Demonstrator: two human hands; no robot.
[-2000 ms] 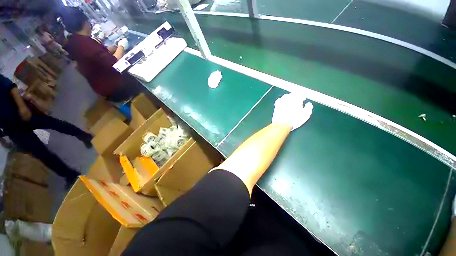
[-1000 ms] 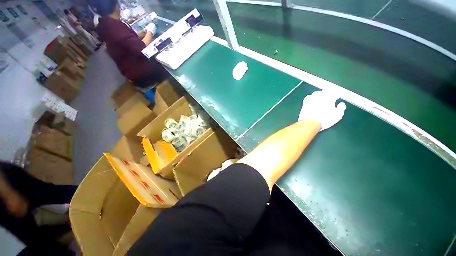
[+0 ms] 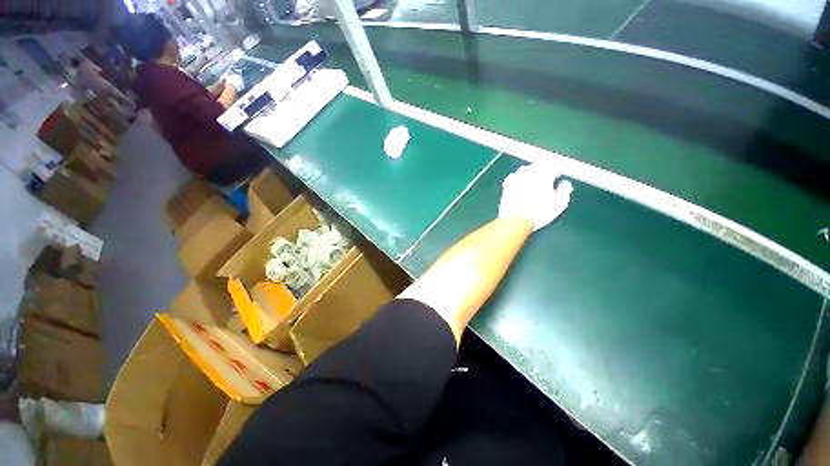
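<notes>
My left hand [image 3: 535, 195], in a white glove, rests on the green workbench top [image 3: 628, 300] beside the pale line edge rail [image 3: 628, 187]. Its thumb stands apart on the right; nothing shows in it, though the glove is overexposed. A small white lump [image 3: 397, 141] lies on the bench to the left of the hand, not touching it. A sliver of skin, seemingly my right arm, shows at the lower right edge; my right hand is out of the picture.
The green conveyor [image 3: 582, 109] runs beyond the rail. A long white fixture [image 3: 296, 105] stands at the bench's far left. An open carton of pale coils [image 3: 309, 259] and a larger carton [image 3: 155, 400] are beside the bench. A person in dark red [image 3: 187, 114] works farther along.
The camera view swung one way and back. My left hand stays at about the same place on the bench. The dark-clothed person at the left is out of view.
</notes>
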